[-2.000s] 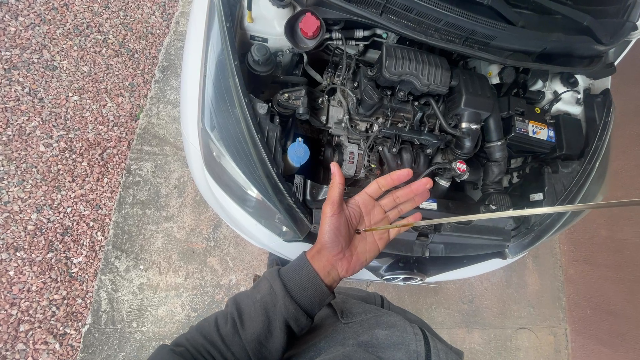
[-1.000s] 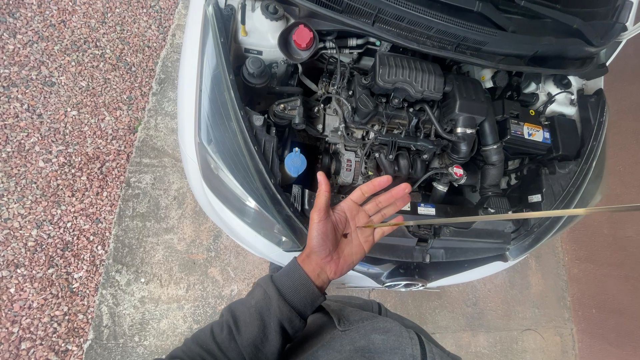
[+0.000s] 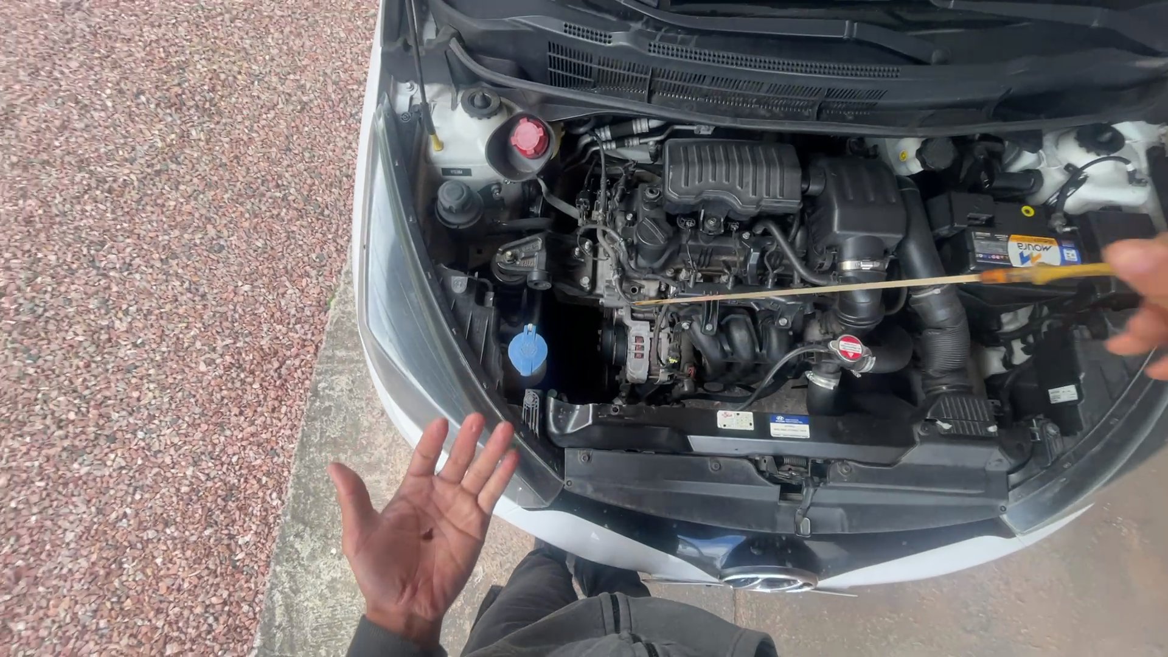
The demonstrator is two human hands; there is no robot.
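At the right edge my right hand [image 3: 1141, 297], partly out of view and blurred, holds the yellow handle of an engine oil dipstick [image 3: 821, 290]. Its thin metal blade points left across the engine bay, with the tip above the alternator [image 3: 637, 351]. My left hand [image 3: 424, 538] is palm up and empty at the lower left, fingers spread, with a small dark oil spot on the palm. It is beside the car's headlight [image 3: 429, 310], apart from the dipstick.
A blue washer fluid cap [image 3: 527, 350], a red cap [image 3: 529, 138], a car battery [image 3: 1022, 246] and the black engine cover [image 3: 732, 176] sit in the bay. A hood prop rod [image 3: 422, 82] stands at upper left. Reddish gravel [image 3: 173, 301] lies left of a concrete strip [image 3: 319, 474].
The dipstick tip, earlier at my left palm, is now away from it over the engine. My left hand has moved left and down, and my right hand has come into view.
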